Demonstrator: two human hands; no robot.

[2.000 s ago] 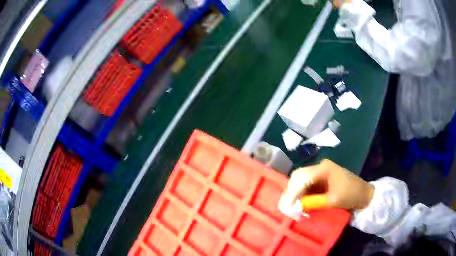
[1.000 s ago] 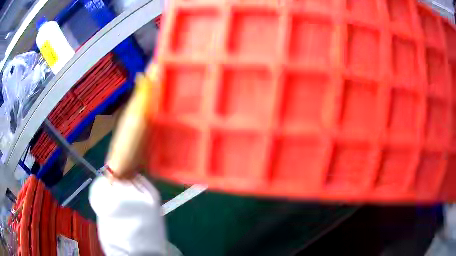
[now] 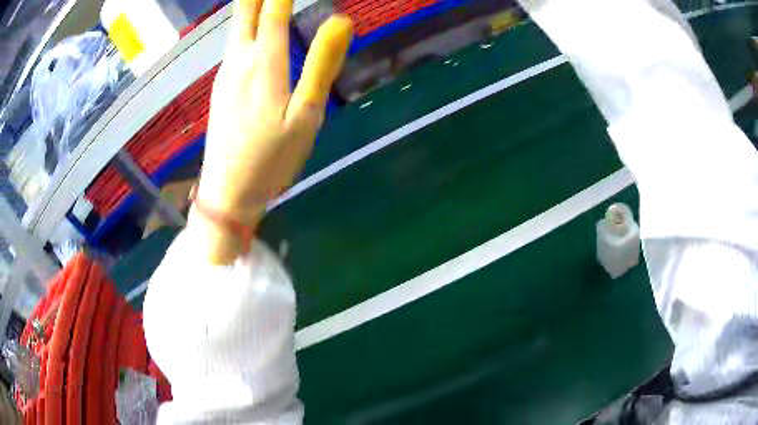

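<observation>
My left hand (image 3: 270,120) is raised at the upper left with yellow finger cots, its fingers apart and fingertips partly cut off by the top edge. Nothing shows in it. A red cord is around the wrist. My right arm shows only as a white sleeve (image 3: 665,166) reaching up past the top edge at the right, and the right hand is out of the picture. The red tray from before is not in view. A squat white bottle (image 3: 618,245) stands on the green bench (image 3: 465,357) beside the right sleeve.
A stack of red trays (image 3: 75,349) with a white label is at the lower left. More red trays (image 3: 162,137) lie on a blue rack behind a curved grey rail (image 3: 108,149). A yellow-labelled white bottle (image 3: 137,33) and clear plastic (image 3: 79,83) are at the upper left. Pale strips edge the green belt (image 3: 432,183).
The red tray that filled the view has gone out of the picture. My left hand has risen and no longer holds its edge. My right sleeve has come into view, and the bench and bottle are uncovered.
</observation>
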